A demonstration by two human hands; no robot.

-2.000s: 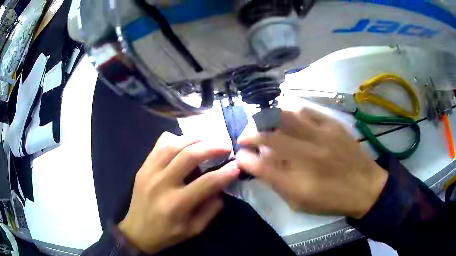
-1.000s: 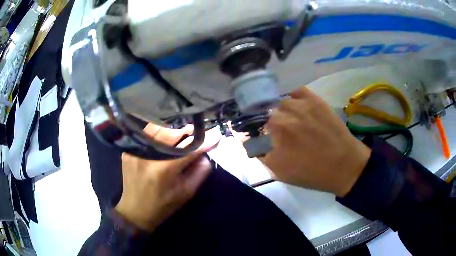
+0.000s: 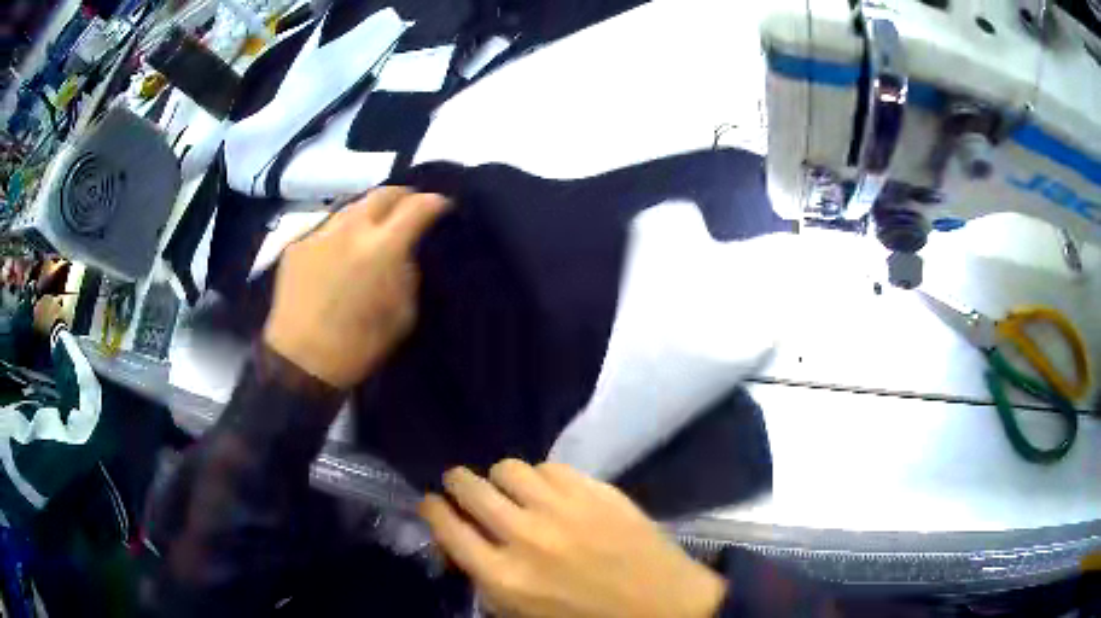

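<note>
A large dark garment panel [image 3: 507, 302] lies on the white table left of the sewing machine head [image 3: 833, 109]. A white piece [image 3: 658, 326] lies along its right part, with dark cloth beyond its lower edge. My left hand [image 3: 350, 284] grips the panel's upper left part, fingertips curled onto the cloth. My right hand [image 3: 568, 537] holds the panel's lower edge at the table's front. The presser foot area [image 3: 833, 217] has no hand at it. The panel's upper right end reaches close to the machine head.
Scissors with yellow and green handles [image 3: 1026, 386] lie at the right. Black and white cut pieces [image 3: 308, 109] are spread at the upper left. A grey box with a round grille [image 3: 103, 193] stands far left. A person's hand and sleeve [image 3: 54, 320] show at the left edge.
The view has swung left and wider. Both hands have left the machine head and moved left and towards the front edge with the dark panel, which is now spread out with its white piece showing.
</note>
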